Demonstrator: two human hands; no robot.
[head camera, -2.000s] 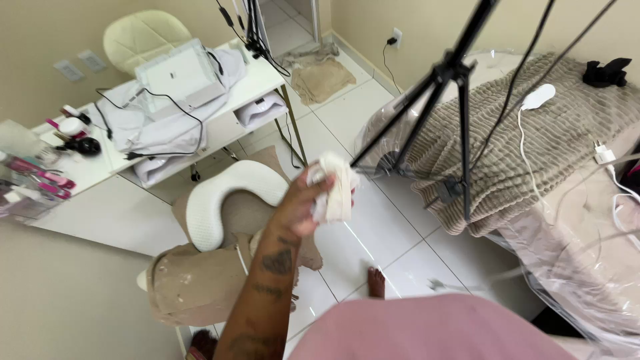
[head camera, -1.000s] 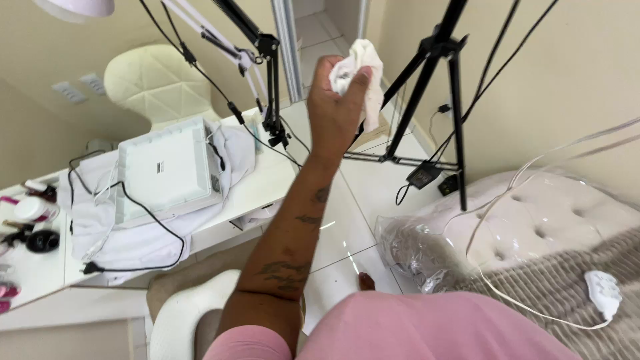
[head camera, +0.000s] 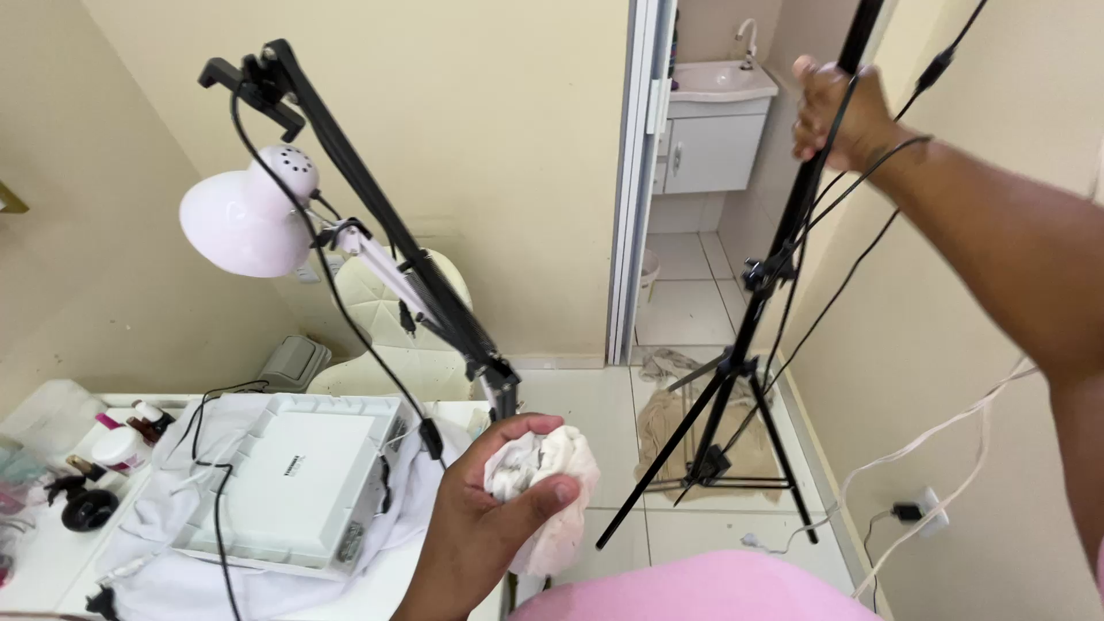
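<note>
My left hand (head camera: 509, 509) holds a crumpled white cloth (head camera: 565, 509), pinched between thumb and fingers, near the front right corner of the white table. At the upper right my right hand (head camera: 837, 116) is wrapped round the upper pole of a black tripod stand (head camera: 798, 190). Black cables run along the pole beside my wrist. The stand's legs are spread on the tiled floor. A pink desk lamp (head camera: 246, 216) and a black jointed arm (head camera: 371, 198) rise from the table's edge, left of the stand.
A white plastic case (head camera: 297, 474) with a black cord lies on a white towel (head camera: 155, 535) on the table. Bottles and jars (head camera: 121, 448) stand at left. Behind are a cream chair (head camera: 397, 345) and a doorway with a sink (head camera: 720, 82). A beige cloth (head camera: 681, 431) lies under the stand.
My right hand, not visible in the earlier frames, is now on the stand's pole. The left hand still holds the cloth. The view has swung up toward the doorway.
</note>
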